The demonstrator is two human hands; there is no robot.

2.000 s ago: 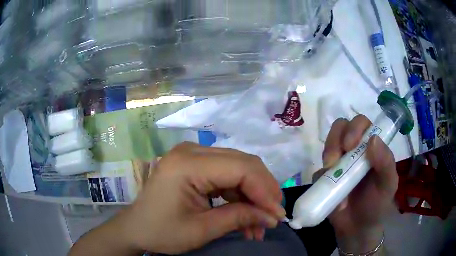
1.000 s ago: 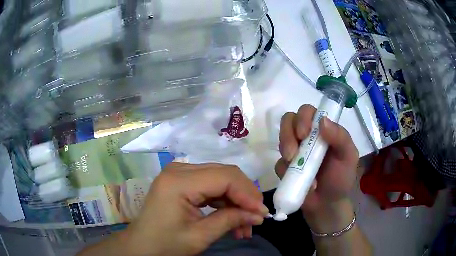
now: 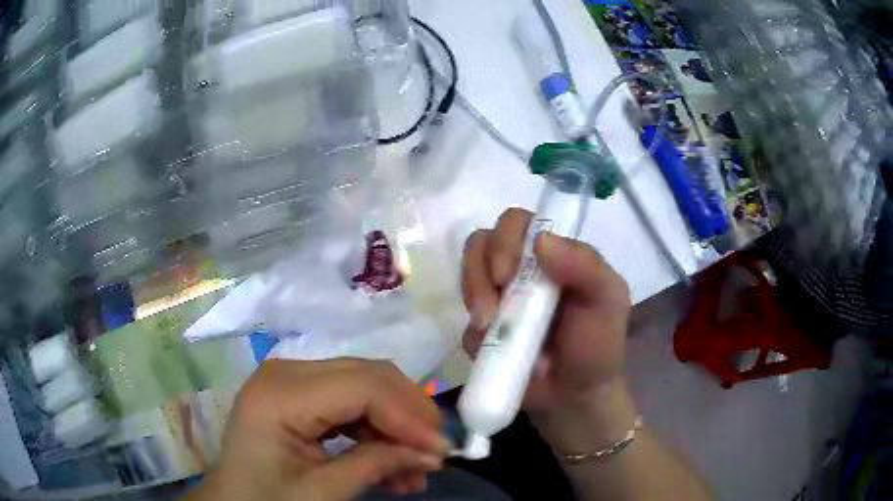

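My right hand is closed round a thick white syringe barrel, which is tilted with its nose down and to the left. A dark-green adapter sits on its upper, wide end. My left hand pinches a tiny thin pale piece between thumb and forefinger at the barrel's nose. Whether the piece touches the nose is too small to tell for certain. The palm side of my left hand is hidden.
Stacked clear trays fill the upper left. A thin bag with dark-red print, black cable, blue-capped tube, air hose and blue handle lie on the bench. A red stool stands at right.
The view has shifted, so the bench items and both hands appear further left. The barrel stands more upright in the picture. My left fingertips remain at its nose, still pinching the tiny piece.
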